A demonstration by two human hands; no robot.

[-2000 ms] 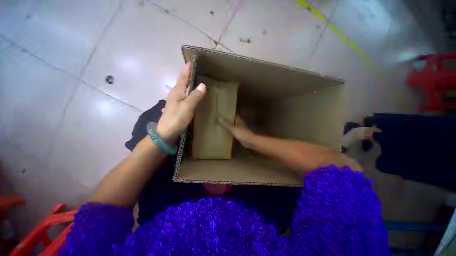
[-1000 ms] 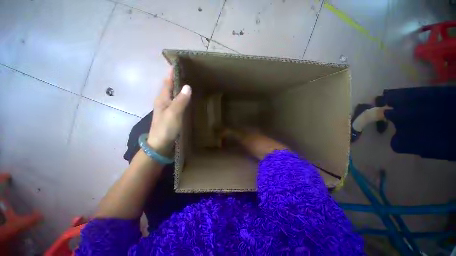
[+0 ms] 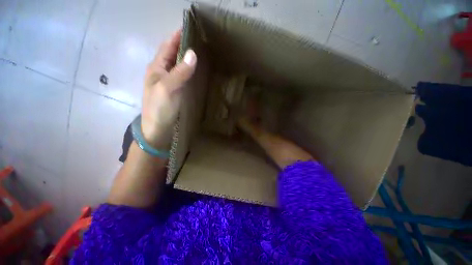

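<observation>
A large open shipping carton (image 3: 347, 140) stands in front of me, tilted, with its dark inside facing up. My left hand (image 3: 164, 90) grips the carton's left wall, thumb over the rim and fingers outside. A small tan inner carton (image 3: 234, 93) stands deep inside, beside the left wall. My right hand (image 3: 248, 120) is down inside the carton at the inner carton's right side. It is dark and blurred, so its fingers and any grip cannot be made out.
Pale floor tiles (image 3: 46, 114) surround the carton, with a yellow line at the top right. Red stools (image 3: 20, 220) are at the lower left, and another is cut off at upper right. Blue metal legs (image 3: 396, 207) and a person's dark clothing (image 3: 445, 124) are at right.
The inner carton has gone from near the carton's opening to deep inside, with my right arm reaching down. The shipping carton now looks larger and more tilted. My left hand still holds its left wall.
</observation>
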